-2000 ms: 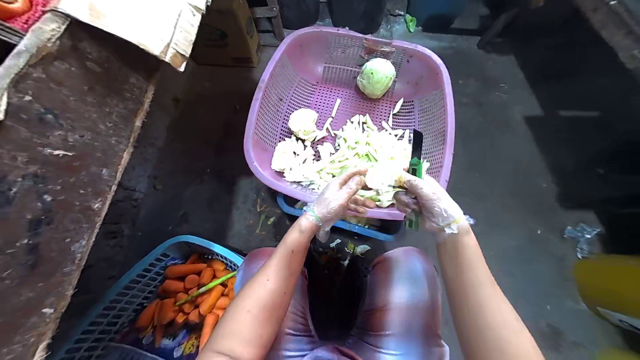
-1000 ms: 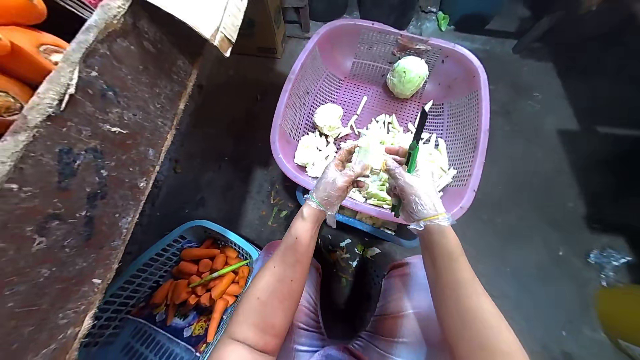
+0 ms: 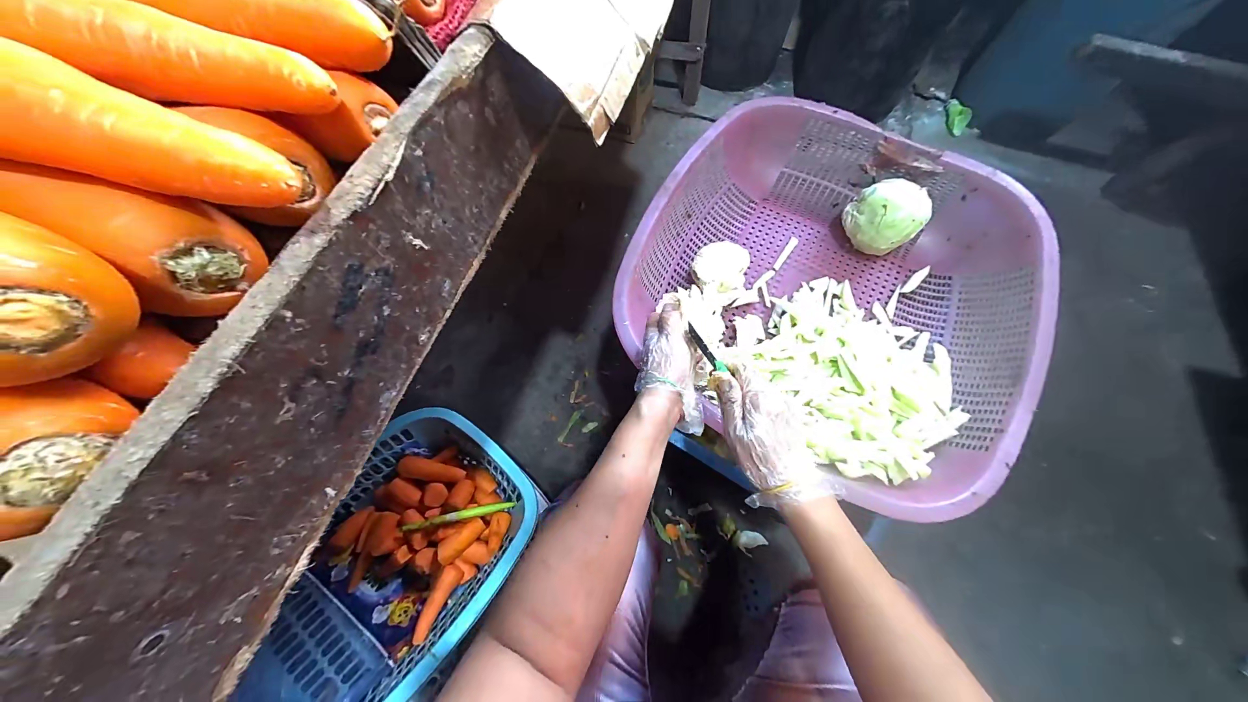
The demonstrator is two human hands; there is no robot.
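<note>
Both hands wear clear plastic gloves. My right hand (image 3: 765, 424) grips a knife with a green handle (image 3: 720, 367), its dark blade pointing up and left toward my other hand. At the left side of the pink plastic basket (image 3: 1038, 292), my left hand (image 3: 668, 356) touches pale cut pieces; whether it grips one is hidden by glare and fingers. Sliced pale green vegetable strips (image 3: 858, 380) are heaped to the right of the knife. A whitish chunk (image 3: 721, 264) lies just beyond my left hand, and a round cabbage-like vegetable (image 3: 887, 216) sits at the basket's far side.
A blue plastic basket (image 3: 526, 526) of peeled carrots (image 3: 458, 497) stands at lower left, with a green stalk on top. The brown wooden board (image 3: 322, 361) edges a pile of large carrots (image 3: 146, 127). Scraps lie on the floor between my legs. Dark containers stand behind the pink basket.
My hands have moved from the near middle of the pink basket to its left side. The knife, upright by my right hand before, now points up and left. The view has shifted left, showing more large carrots.
</note>
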